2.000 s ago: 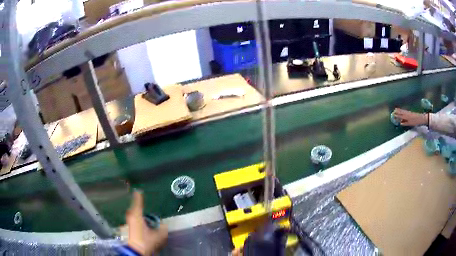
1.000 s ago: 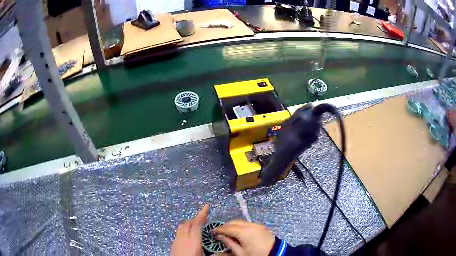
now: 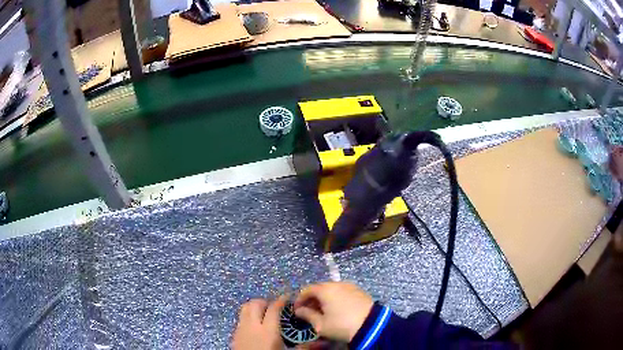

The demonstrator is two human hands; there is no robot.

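Observation:
A round slotted housing [image 3: 296, 329] with pale spokes and a dark centre lies at the bottom centre, over the bubble wrap. My left hand [image 3: 258, 327] holds its left side. My right hand [image 3: 338, 311] is on its upper right, with fingertips over the centre; what they touch is hidden. The black electric screwdriver [image 3: 374, 184] hangs tilted in front of the feeder, point down and to the left, touched by neither hand. The yellow and black screw feeder [image 3: 338, 161] stands beside the belt, partly behind the screwdriver.
Silvery bubble wrap [image 3: 184, 273] covers the bench. The green conveyor belt [image 3: 205, 130] carries round housings [image 3: 276, 121], another at right [image 3: 449, 107]. A thin power cord [image 3: 458, 270] and a cardboard sheet [image 3: 526, 205] lie right. Teal parts [image 3: 594, 171] lie far right. A grey post [image 3: 78, 123] stands left.
Both hands came together on a housing at the bench; my left hand was earlier over the belt. In the last second the screwdriver swung left, while the hands stayed on the housing.

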